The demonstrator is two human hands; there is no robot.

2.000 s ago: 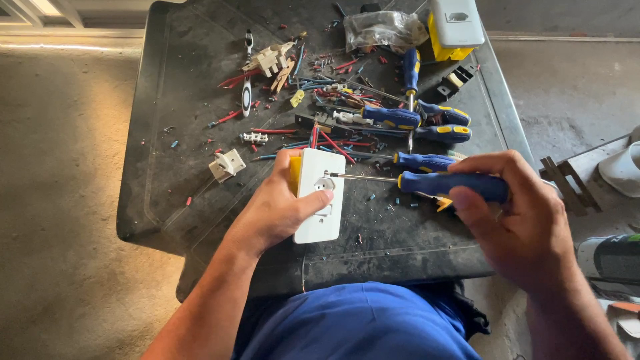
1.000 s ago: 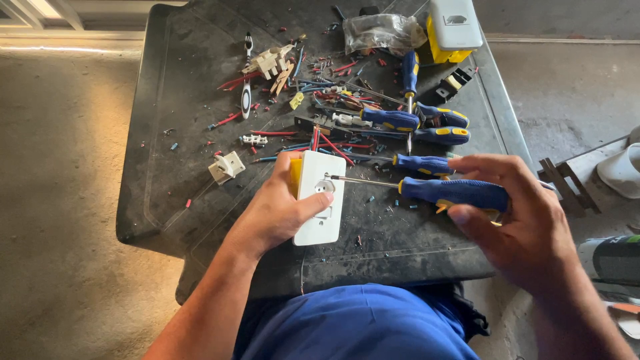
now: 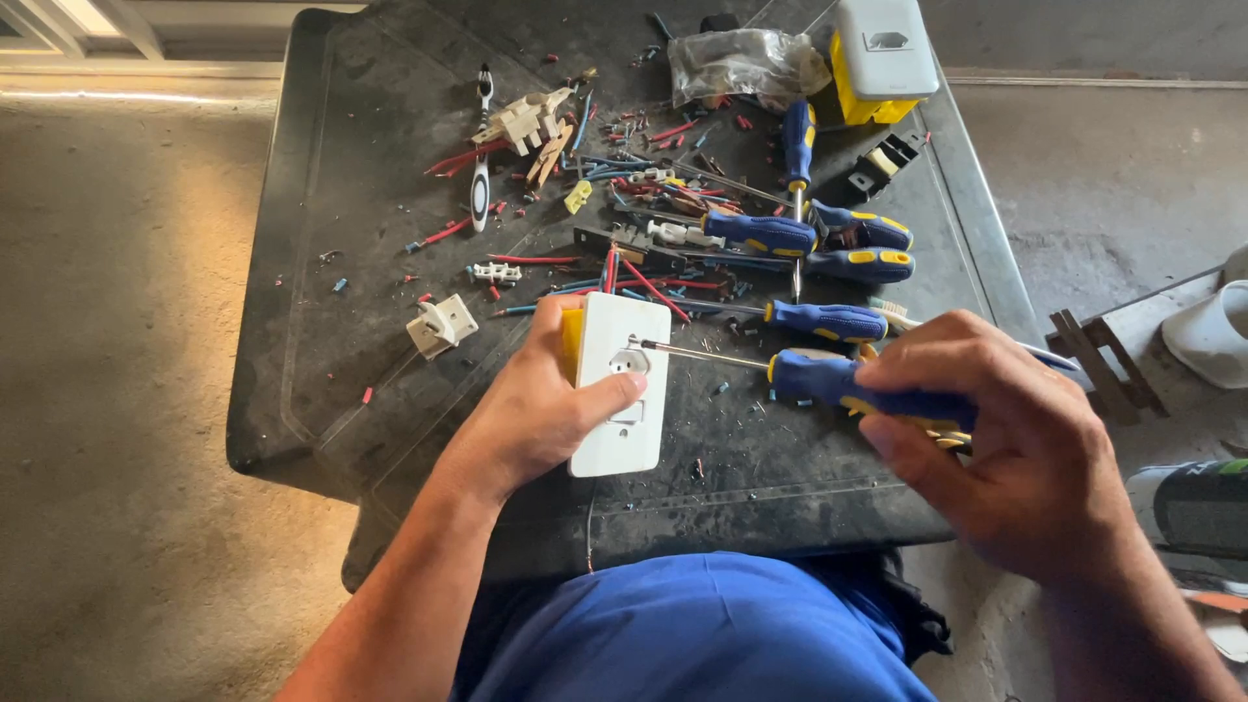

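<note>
My left hand (image 3: pixel 536 400) holds a white outlet faceplate (image 3: pixel 609 444) with a socket and a switch, mounted on a yellow electrical box (image 3: pixel 571 343). Its thumb lies over the plate between socket and switch. Red and blue wires (image 3: pixel 612 268) stick out past the top of the box. In my right hand (image 3: pixel 1004 458) is a screwdriver with a blue and yellow handle (image 3: pixel 829 378). The tip of its shaft meets the plate at the upper screw position, just above the socket. Whether the tip sits in the screw slot cannot be told.
Several other screwdrivers (image 3: pixel 760 234) and wire scraps lie across the black table (image 3: pixel 390 292). A second yellow box with a white cover (image 3: pixel 885 49) stands at the back right, near a clear plastic bag (image 3: pixel 741 63). A toothbrush (image 3: pixel 480 190) and a beige socket part (image 3: pixel 442 327) lie on the left.
</note>
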